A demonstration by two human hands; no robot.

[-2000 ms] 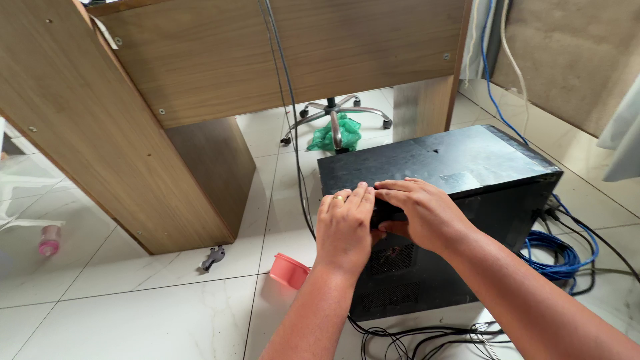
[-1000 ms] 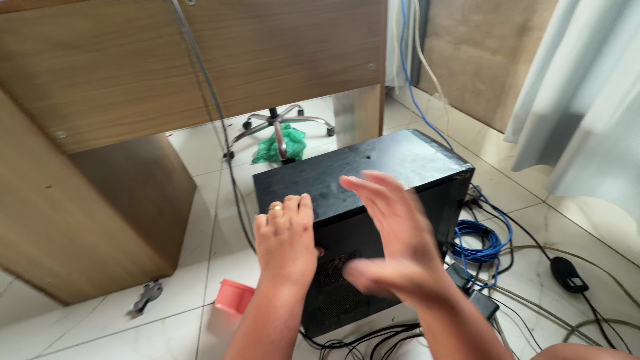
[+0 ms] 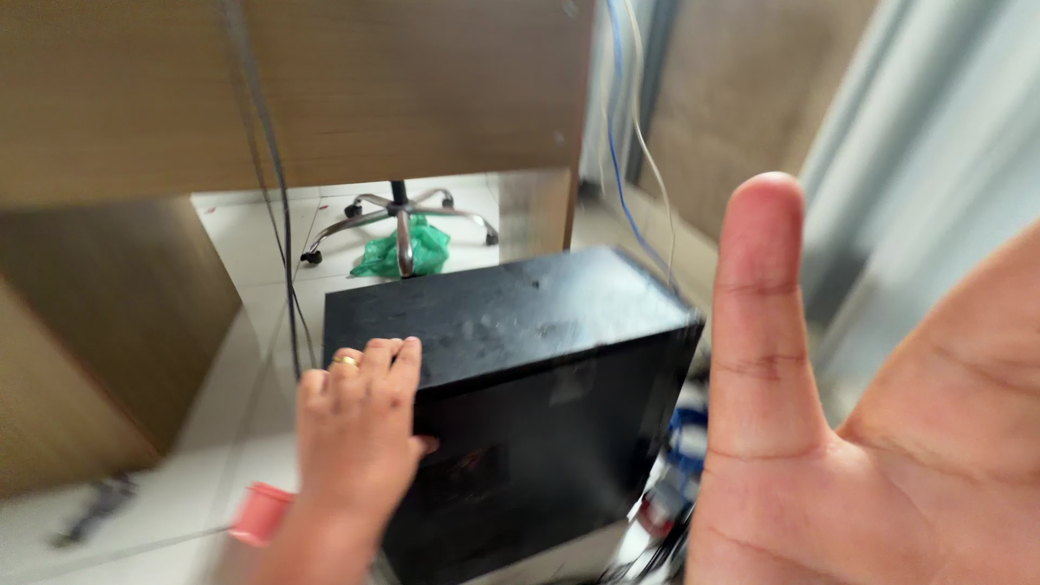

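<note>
A black computer tower case [image 3: 520, 317] stands on the tiled floor in front of a wooden desk. My left hand [image 3: 366, 414], with a gold ring on one finger, rests on the near left corner of the case, fingers over the top edge and thumb against the side panel. Close to the camera at the right, my right hand [image 3: 853, 422] is raised with its palm facing me and one digit pointing up. It touches nothing visible, and part of it lies outside the view.
The wooden desk [image 3: 390, 97] stands behind, with dark cables [image 3: 284, 244] hanging down its front. A chair base [image 3: 400, 210] and green plastic bag [image 3: 431, 244] lie beyond. A red container [image 3: 262, 513] is at lower left, blue cable [image 3: 689, 439] right of the case, curtain [image 3: 918, 162] far right.
My right hand has left the case's corner, where both hands were together, and come up close to the camera at the right. My left hand has stayed on the case.
</note>
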